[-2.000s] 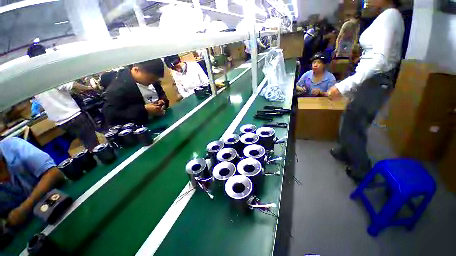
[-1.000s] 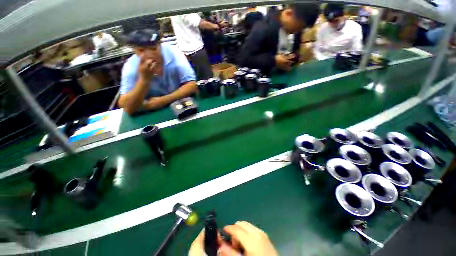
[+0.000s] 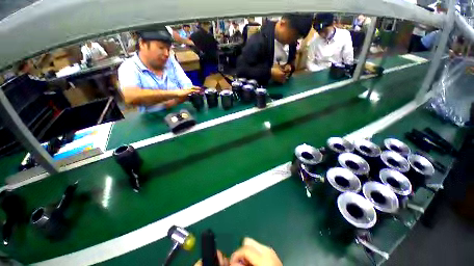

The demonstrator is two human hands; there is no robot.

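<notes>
My left hand (image 3: 221, 258) is at the bottom edge, mostly cut off, holding a slim black handle-like part (image 3: 208, 248) upright. My right hand (image 3: 255, 254) is beside it, fingers bent toward the part; what its fingertips hold is too small to tell. A mallet (image 3: 179, 236) with a silver head and yellow-green tip lies just left of my hands. Several black barrel housings with silver flared rims (image 3: 356, 210) stand grouped at the right, with wires and pale connectors (image 3: 373, 248) beside them.
Joined black assemblies (image 3: 128, 159) stand on the green bench (image 3: 218, 171) at the left. A black block (image 3: 180, 121) and black cylinders (image 3: 226, 98) are near people across the bench. Black handle parts (image 3: 429, 140) and a clear plastic bag (image 3: 451, 96) lie at the far right. White frame posts cross the view.
The view has swung left to the bench and my hands have come into it. The person opposite has lowered a hand from the face and reaches to the black cylinders.
</notes>
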